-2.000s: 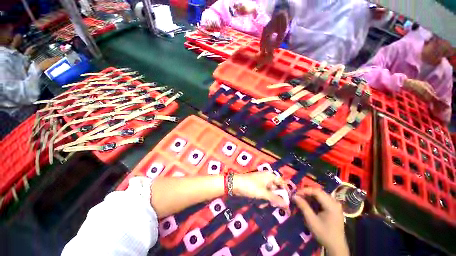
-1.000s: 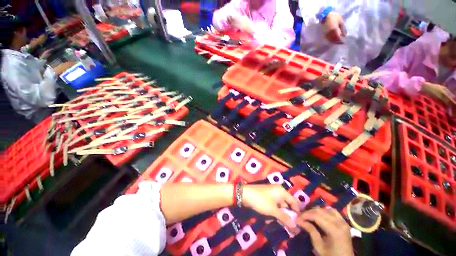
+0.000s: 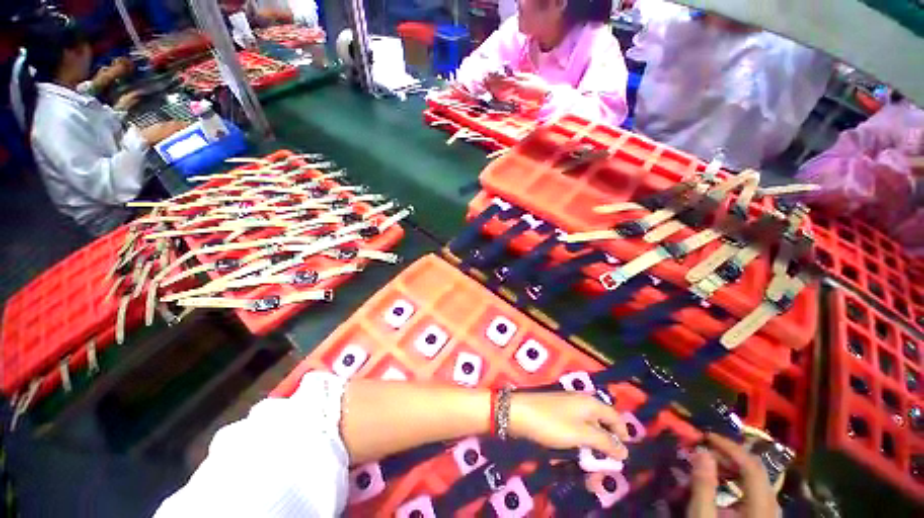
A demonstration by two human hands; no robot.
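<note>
My left hand (image 3: 567, 423), with a bracelet at the wrist, reaches over the near orange-red compartment tray (image 3: 422, 288). Its fingertips pinch a pale pink watch head (image 3: 600, 461). My right hand (image 3: 735, 478) is apart from it at the tray's right corner, cut off by the lower edge, over the round container (image 3: 778, 461). Whether its fingers hold anything small is unclear. Other pale watch heads (image 3: 432, 340) with dark round centres sit in tray pockets. Dark navy straps (image 3: 446, 498) lie diagonally across the near part, partly hidden under my left arm.
Tan-strapped watches (image 3: 274, 238) cover trays at left. Stacked red trays (image 3: 567, 152) stand beyond the near tray, with navy and tan straps sticking out. Trays of dark watch heads (image 3: 879, 374) lie at far right. Several people in pink or white smocks sit or stand around the green bench (image 3: 344, 126).
My right hand has left the watch head and moved right to the round container. My left hand stays at the watch head. The view has shifted, so the bench appears further right and lower.
</note>
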